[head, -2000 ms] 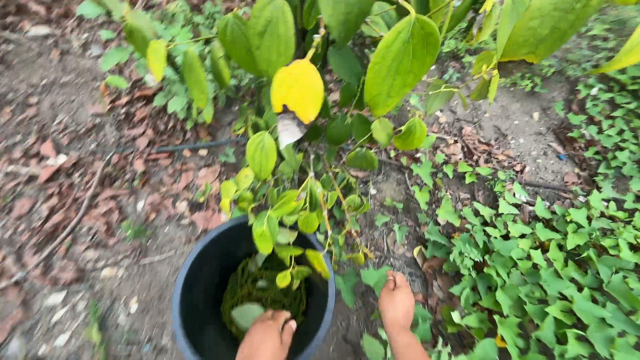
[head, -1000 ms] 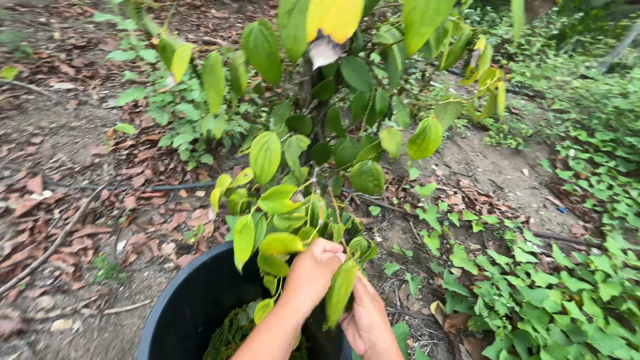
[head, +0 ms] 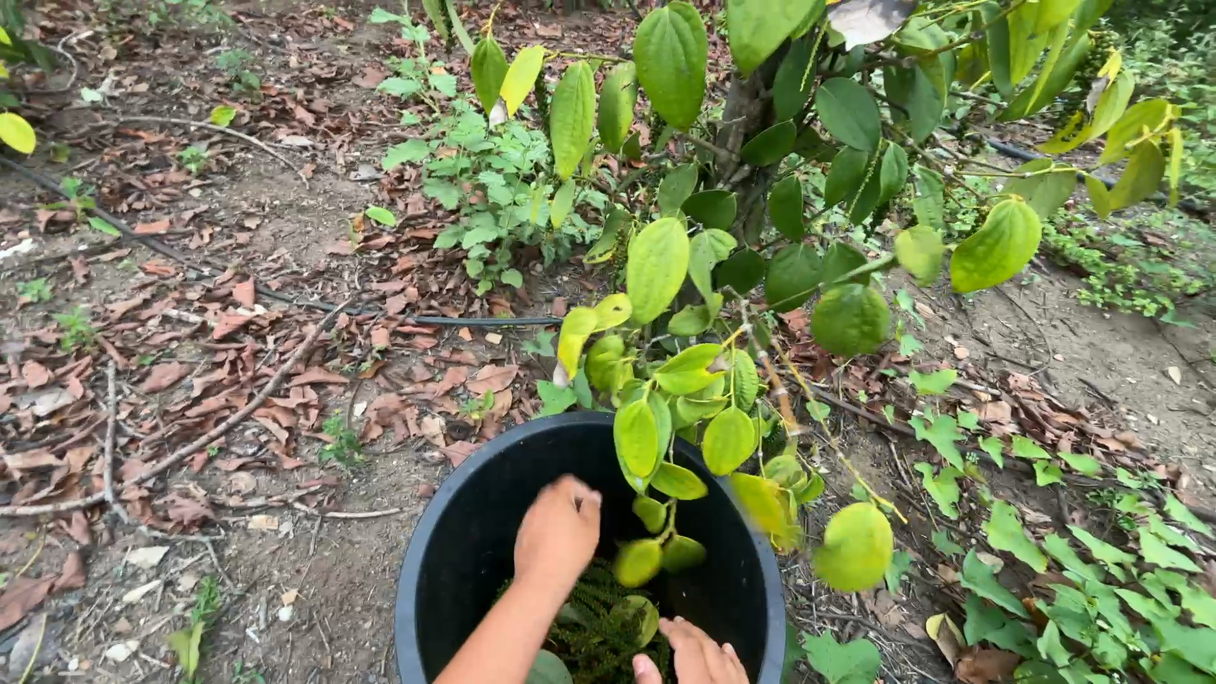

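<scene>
A black plastic bucket (head: 475, 475) stands on the soil beneath a leafy vine (head: 657, 269) that climbs a trunk. Inside it lie green pepper spikes (head: 603, 617) and a few leaves. My left hand (head: 559, 534) is over the bucket's inside, fingers curled and blurred; whether it holds anything I cannot tell. Low in the bucket, near the spikes and by the bottom edge of the view, my right hand (head: 698, 655) has its fingers apart, partly cut off. Yellow-green leaves on a hanging shoot (head: 638, 560) dip into the bucket between and above both hands.
Dry brown leaves and a fallen branch (head: 237, 413) cover the ground at left. A black irrigation hose (head: 475, 321) runs behind the bucket. Ground-cover vines (head: 1035, 560) spread at right. A leafy weed (head: 494, 190) grows beside the trunk.
Both hands were together at the hanging shoot one second ago; now they are apart, down over and in the bucket. The view has shifted, showing more ground at left.
</scene>
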